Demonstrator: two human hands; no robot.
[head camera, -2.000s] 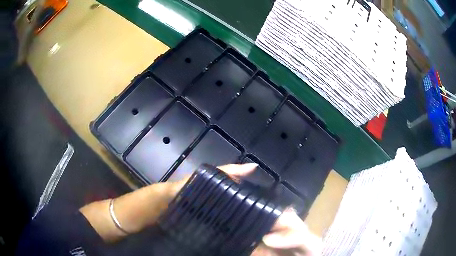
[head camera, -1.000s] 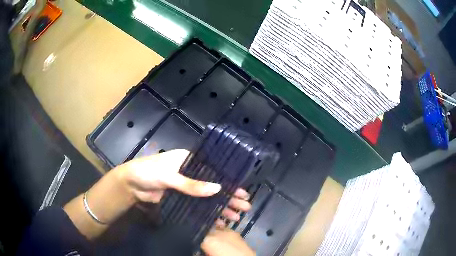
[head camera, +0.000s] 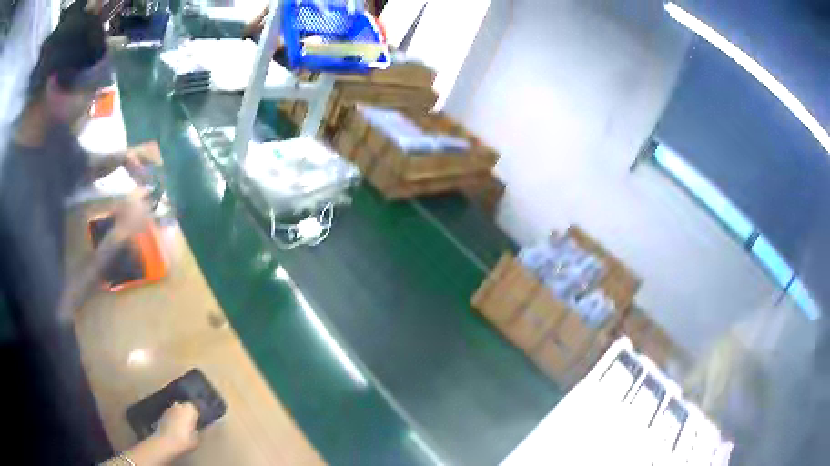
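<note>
A black rounded rectangular frame or housing (head camera: 202, 394) lies at the tan bench surface, lower left. I cannot tell whether it is one piece or several. My left hand (head camera: 175, 428), with a bracelet at the wrist, reaches in from the bottom edge; its curled fingers grip the near side of the black piece. The fingertips are blurred. My right hand is out of the picture.
At left, another worker (head camera: 41, 209) has hands over an orange bin (head camera: 155, 250) on the bench (head camera: 182, 319). The green conveyor (head camera: 364, 300) runs beside it, with clear plastic trays (head camera: 296, 173), cardboard boxes (head camera: 537, 323), a blue basket (head camera: 332, 36) and white trays (head camera: 582, 423).
The view has swung left and up along the conveyor. The black pocketed tray and my right hand have left the picture. My left hand is now at a black piece on the bench.
</note>
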